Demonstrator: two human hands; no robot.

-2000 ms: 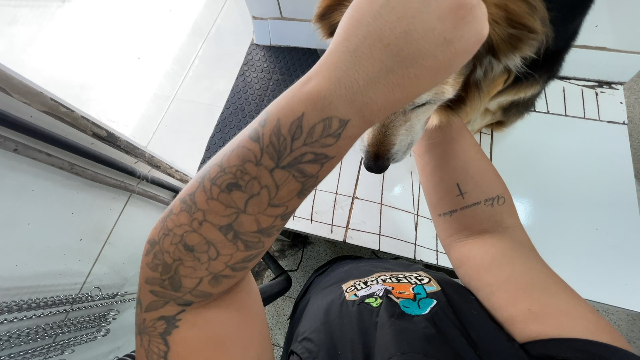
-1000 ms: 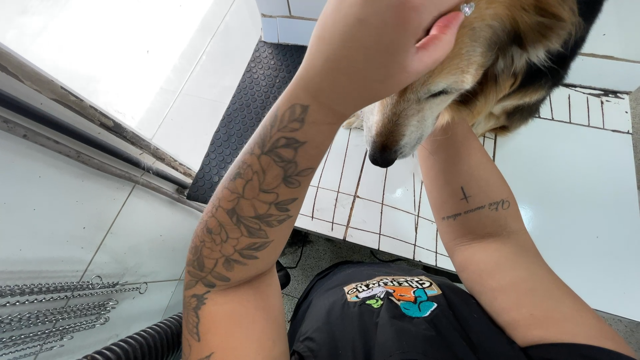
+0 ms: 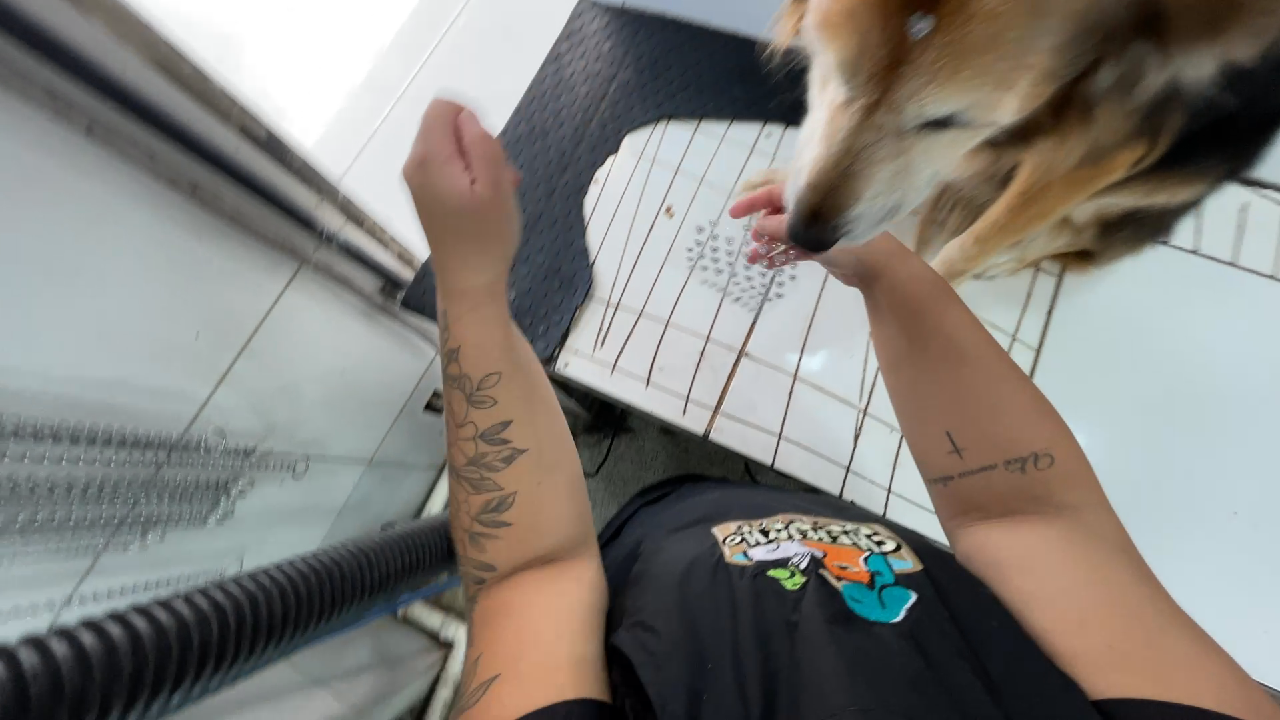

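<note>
My left hand, blurred, is raised away from the dog with its fingers curled; nothing shows in it. My right hand holds a clear sheet of small heart-shaped rhinestone stickers below the dog's muzzle, partly hidden by it. The tan, white and black dog is at the upper right, head lowered. A shiny clear gem sits on the fur of its head.
Below the dog is a white tabletop with dark cracks or lines. A black textured rubber mat lies on its far left part. A black corrugated hose crosses the lower left, near hanging metal chains by the tiled wall.
My left hand has left the dog's head and moved to the left. The sheet of stickers and my right hand, hidden before, now show. The dog's head appears farther right.
</note>
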